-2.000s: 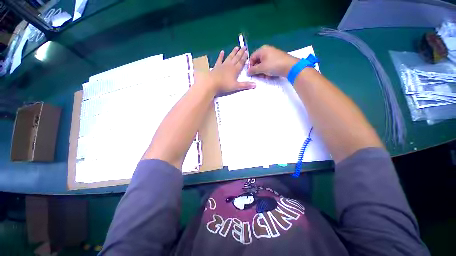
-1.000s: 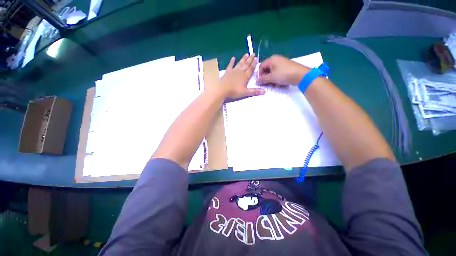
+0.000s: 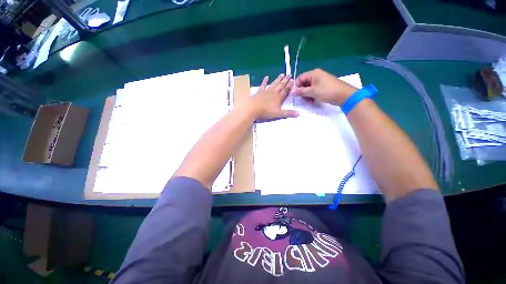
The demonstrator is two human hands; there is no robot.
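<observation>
A large white sheet [image 3: 305,150] lies on the green bench. My left hand [image 3: 271,102] lies palm down with spread fingers on its upper left part. A narrow white strip [image 3: 287,58] points away past the sheet's top edge, by my left fingertips; its near end is hidden. A thin pale wire [image 3: 298,58] rises beside the strip from my right fingertips. My right hand [image 3: 316,87] pinches the wire close to my left fingers. A blue wrist strap [image 3: 359,99] is on my right wrist, and its coiled blue cord [image 3: 342,188] crosses the sheet's lower right edge.
Printed sheets [image 3: 166,130] lie on cardboard [image 3: 244,144] at left. An open brown box [image 3: 55,133] stands farther left. A curved wire bundle [image 3: 424,100] lies at right, beside a plastic bag of white strips [image 3: 477,125]. A grey bin [image 3: 444,43] is at the back right.
The view has shifted, so the bench things sit a little lower and most sit farther right. The thin wire now shows clearly above my right fingertips. Both hands stay at the sheet's upper part.
</observation>
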